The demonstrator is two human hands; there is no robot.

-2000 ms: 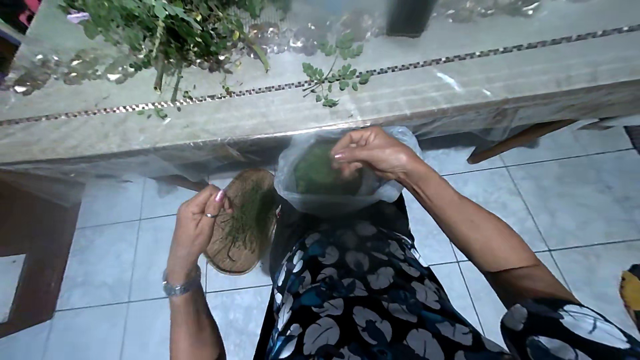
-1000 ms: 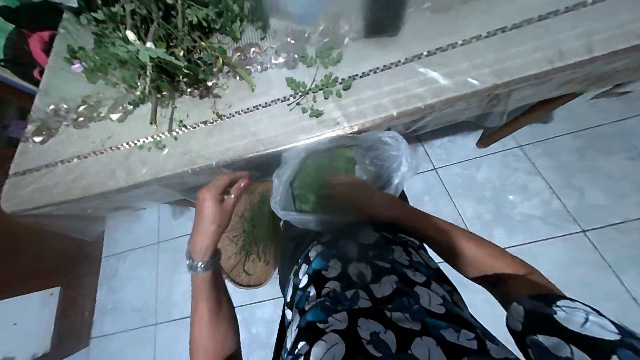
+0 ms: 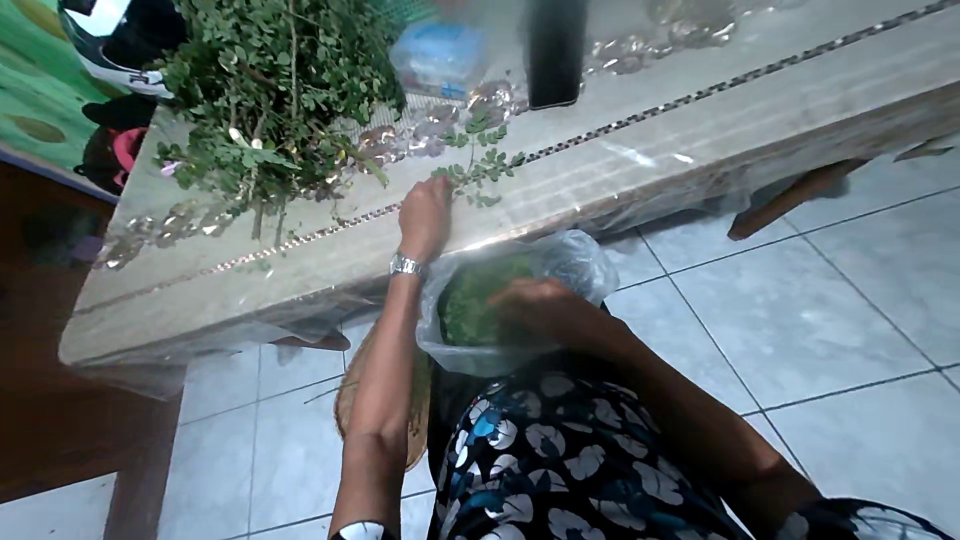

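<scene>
My left hand (image 3: 426, 217) reaches onto the table, its fingertips at the stem end of a small leafy sprig (image 3: 480, 165); whether they close on it is hard to tell. My right hand (image 3: 540, 304), blurred, is at the mouth of a clear plastic bag (image 3: 469, 360) on my lap. Picked green leaves (image 3: 472, 307) fill the bag, right beside that hand, and its fingers are too blurred to read. A large heap of leafy branches (image 3: 277, 90) lies on the table at the upper left. Below my left forearm, a woven tray (image 3: 420, 420) is partly hidden.
The plastic-covered table (image 3: 600, 180) has a beaded trim line. On it are a dark upright object (image 3: 556, 52) and a blue-and-clear plastic package (image 3: 439, 56). A helmet (image 3: 124, 45) is at the upper left. A wooden leg (image 3: 795, 196) stands over the tiled floor (image 3: 862, 322).
My left hand has moved from above the woven tray up to the sprig on the table. My right hand stays at the bag. The view has shifted somewhat.
</scene>
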